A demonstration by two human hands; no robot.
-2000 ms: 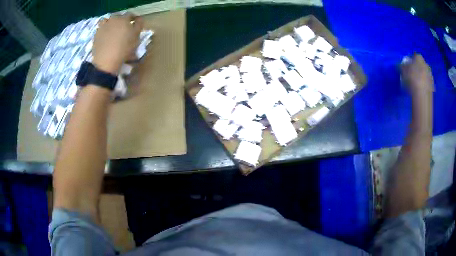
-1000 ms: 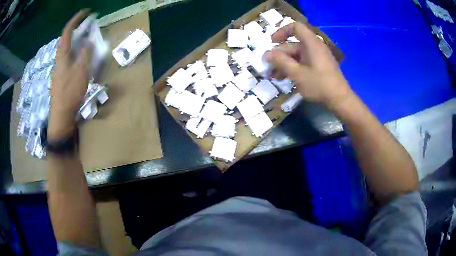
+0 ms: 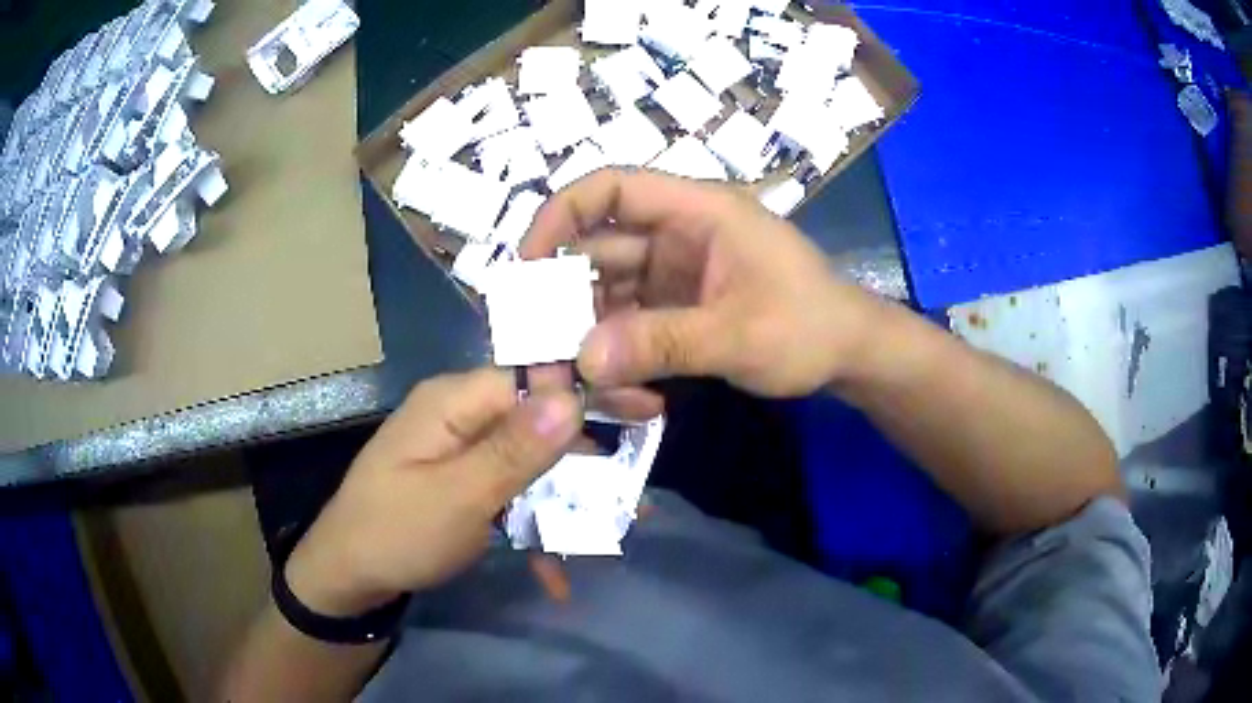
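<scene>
My right hand [image 3: 714,295] holds a white square insert [image 3: 541,309] between thumb and fingers, with two dark prongs pointing down. My left hand [image 3: 439,481] is just below and left of it, its thumb tip at the prongs. The left hand's fingers hold a white housing [image 3: 584,501] underneath, open side partly showing. The insert is above the housing, not inside it. The left palm side and part of the housing are hidden behind the thumb.
A shallow cardboard tray [image 3: 380,154] of loose white inserts lies behind my hands. Tight rows of white housings [image 3: 96,179] stand on a cardboard sheet [image 3: 295,275] at the left. A single housing [image 3: 304,45] lies apart there. A blue sheet [image 3: 1044,151] is at the right.
Both hands have come together in front of my body. The left brought a housing from the cardboard sheet. The right came from the tray with an insert. The view has shifted.
</scene>
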